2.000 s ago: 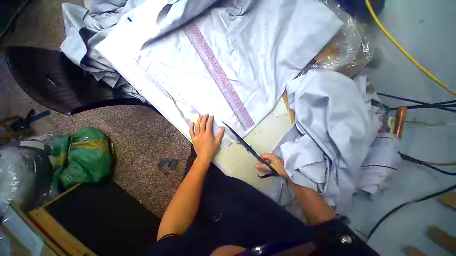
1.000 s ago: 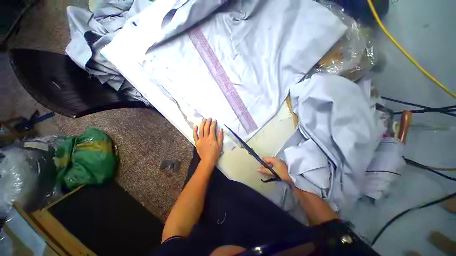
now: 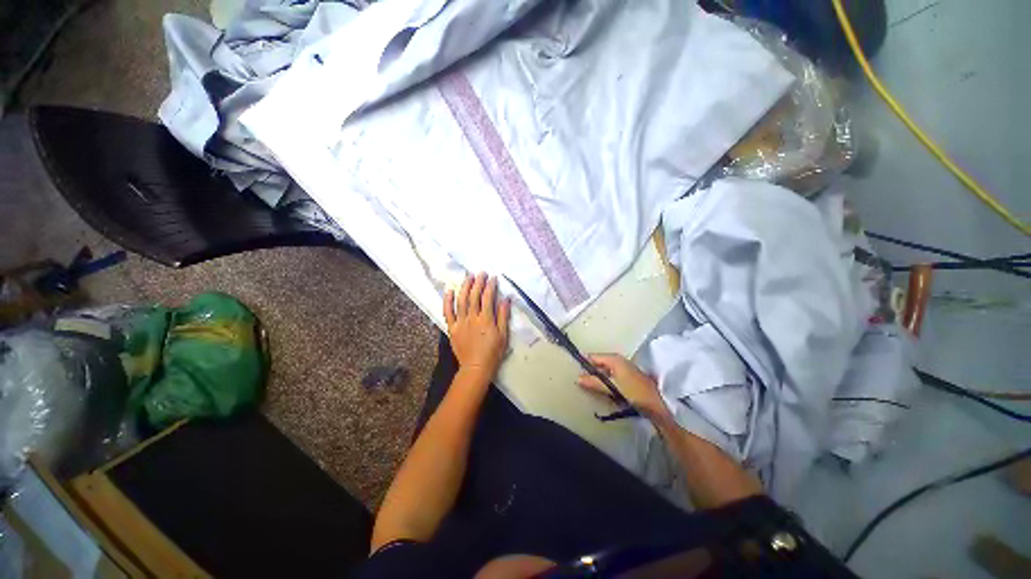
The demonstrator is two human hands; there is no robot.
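Light grey-blue cloth with a pinkish-purple band lies spread over a pale board. My left hand lies palm down, fingers spread, at the cloth's near left edge. My right hand holds long dark shears. Their blades point up and left, with the tips at the cloth's near edge close to my left fingers. The blades look nearly closed. Whether my left fingers pin a small piece is hard to see.
Crumpled grey-blue cloth is heaped beside my right forearm. More cloth hangs at the far left, by a dark curved chair part. A green bundle lies left. Clear plastic, a yellow cable and black cables lie right.
The whole view has shifted slightly, so things appear lower and further right. My left hand stays at the cloth edge. My right hand still holds the shears, whose angle has changed slightly.
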